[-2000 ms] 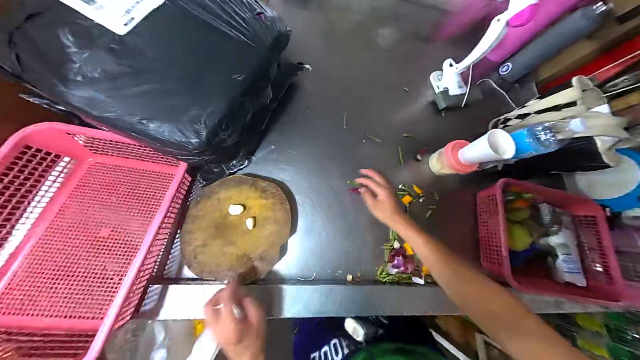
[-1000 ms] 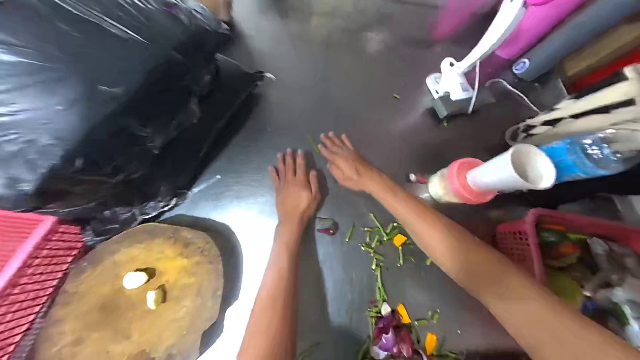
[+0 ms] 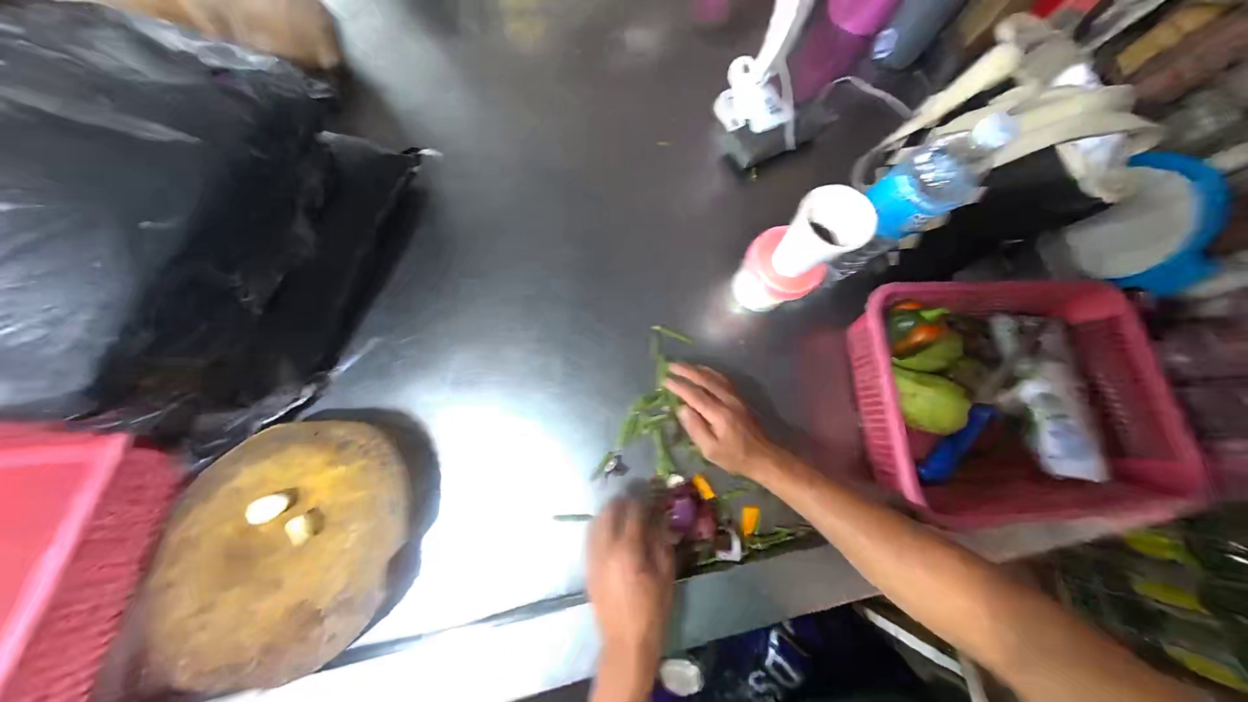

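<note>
Green stem trimmings (image 3: 648,414) and purple onion pieces (image 3: 687,512), with bits of orange, lie in a loose heap by the metal table's near edge. My right hand (image 3: 717,419) touches the right side of the green trimmings, fingers spread. Blurred, my left hand (image 3: 629,546) is at the heap's left side beside the onion pieces; its fingertips are not clear, so whether it holds anything cannot be told. To the left, a round wooden chopping board (image 3: 283,575) bears two pale pieces, probably garlic (image 3: 268,507).
A pink basket (image 3: 1155,419) with vegetables and a bottle stands right. Behind it are a white cup (image 3: 829,229) on a pink-lidded container (image 3: 770,273), a water bottle (image 3: 921,190) and a white appliance (image 3: 756,97). Black plastic bags (image 3: 166,224) and a pink crate (image 3: 58,546) are left.
Both hands have come back from the middle of the table toward its near edge. The stem trimmings, spread in a line a second ago, are now bunched closer to the onion pieces.
</note>
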